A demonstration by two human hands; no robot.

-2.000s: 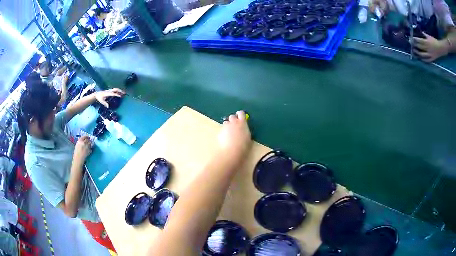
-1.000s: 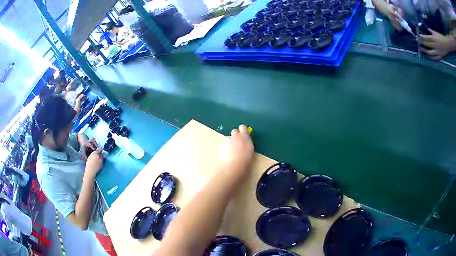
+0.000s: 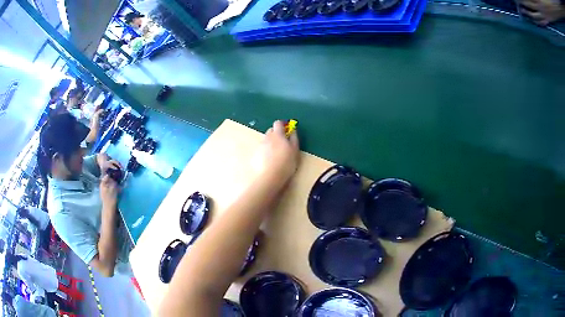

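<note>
My left hand (image 3: 282, 151) is closed around a small yellow-red stick, which looks like a lighter (image 3: 290, 127); only its end shows above the fingers, at the far edge of a tan cardboard sheet (image 3: 214, 158). My forearm crosses the sheet from the bottom and partly hides some covers. Larger glossy black covers (image 3: 347, 256) lie on the right part of the sheet, and smaller ones (image 3: 194, 213) lie on the left. My right hand is not in view.
A dark green belt (image 3: 396, 105) runs beyond the sheet. Blue trays (image 3: 334, 28) with rows of black parts stand on it. At left a seated worker (image 3: 77, 186) handles a black part beside a white bottle (image 3: 153, 165). Another person's hand (image 3: 542, 10) shows at top right.
The view has shifted, so the trays are now cut off at the top. My left hand stays at the sheet's edge, and more of the yellow-red stick shows.
</note>
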